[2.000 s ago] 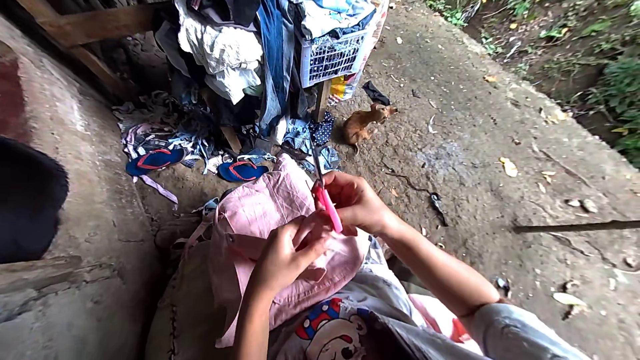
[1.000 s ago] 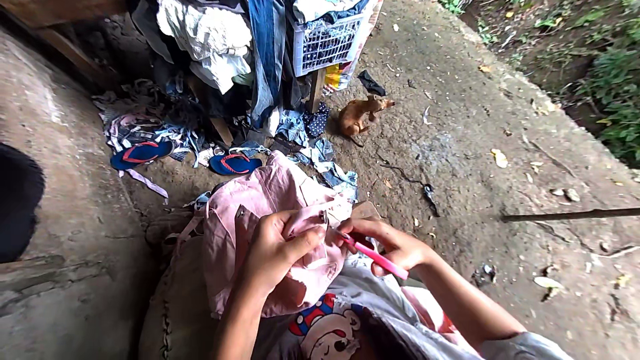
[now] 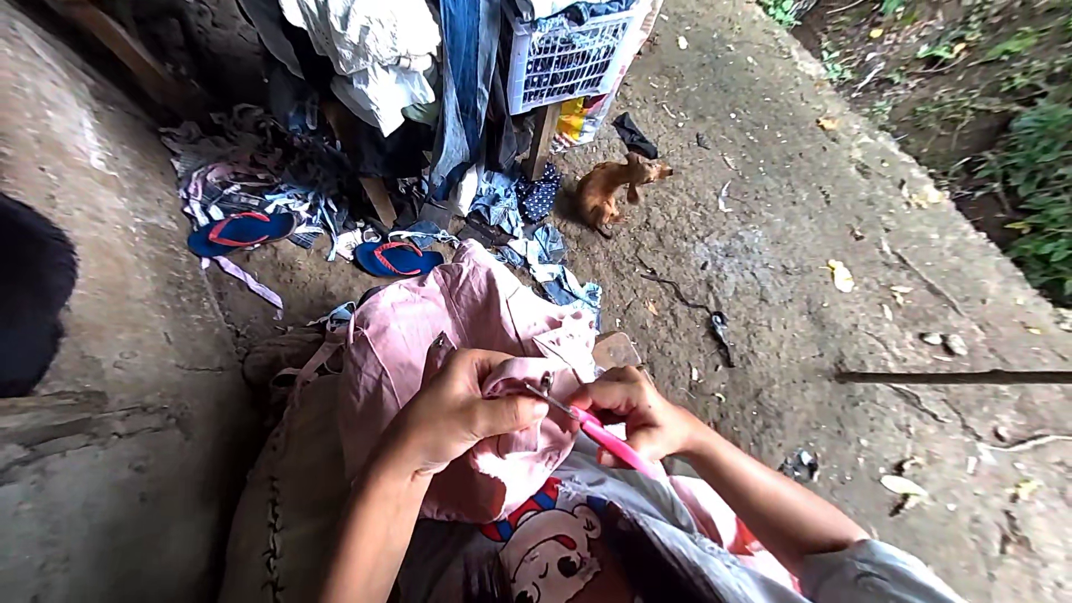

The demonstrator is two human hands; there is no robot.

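Observation:
A pink cloth garment [image 3: 427, 310] lies bunched over my lap. My left hand [image 3: 461, 410] pinches a fold of it between thumb and fingers. In my right hand [image 3: 641, 414] is a pair of pink-handled scissors [image 3: 607, 440], whose metal blades point left and meet the fold beside my left thumb. A small dark metallic piece shows on the cloth at the blades; I cannot tell what it is. The far side of the scissor handles is hidden by my fingers.
Blue flip-flops [image 3: 398, 258] lie on the ground among fabric scraps [image 3: 243, 180]. Beyond them are hanging clothes [image 3: 368, 50] and a white plastic basket [image 3: 569, 63]. A small brown dog [image 3: 607, 193] sits on the dirt ground. A stick [image 3: 955, 377] is at right, something black [image 3: 29, 293] at left.
Two seconds ago the scissors pointed up and away; now they point left at the cloth. My hands have moved apart, and the left grips a raised fold.

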